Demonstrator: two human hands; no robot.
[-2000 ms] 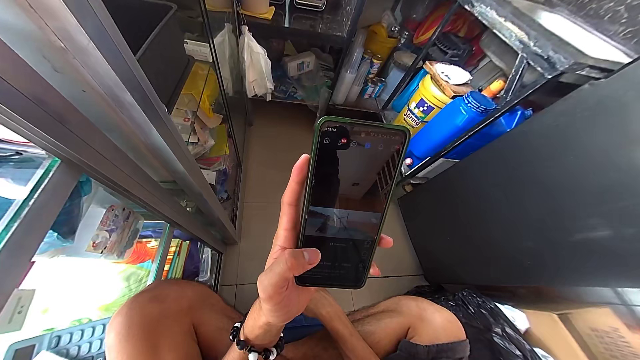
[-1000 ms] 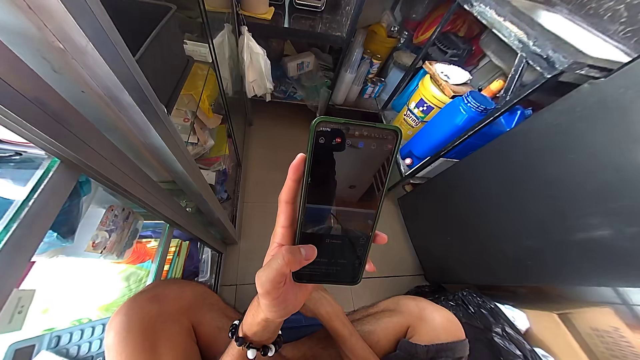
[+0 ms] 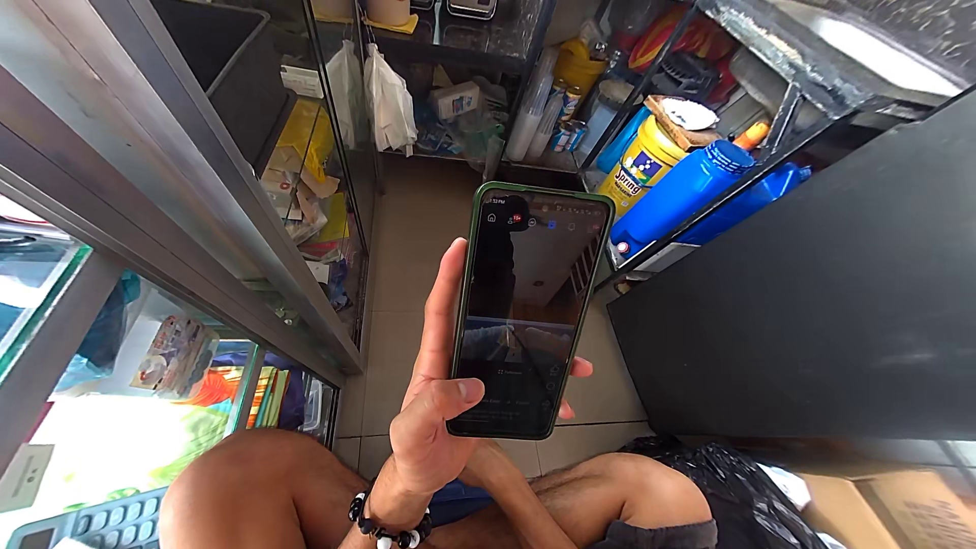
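My left hand [image 3: 438, 419] holds a smartphone in a green-edged case [image 3: 526, 313] upright, its dark screen facing me. The thumb lies over the lower left of the screen, one finger extends along the left edge and fingertips show at the right edge. A black and white bead bracelet [image 3: 389, 526] circles the left wrist. My right forearm [image 3: 526, 496] reaches up behind the left hand, between my bent knees; the right hand itself is hidden there.
Glass-fronted shelves [image 3: 335, 191] stand at left, with a calculator [image 3: 114, 522] low down. A yellow bucket [image 3: 644, 160] and a blue plastic container [image 3: 679, 198] are under the right counter. A dark panel [image 3: 808, 290], black plastic bag [image 3: 732, 488] and cardboard box [image 3: 900, 503] lie at right.
The phone in my left hand has shifted slightly to the left since the earliest frame. The grip looks the same.
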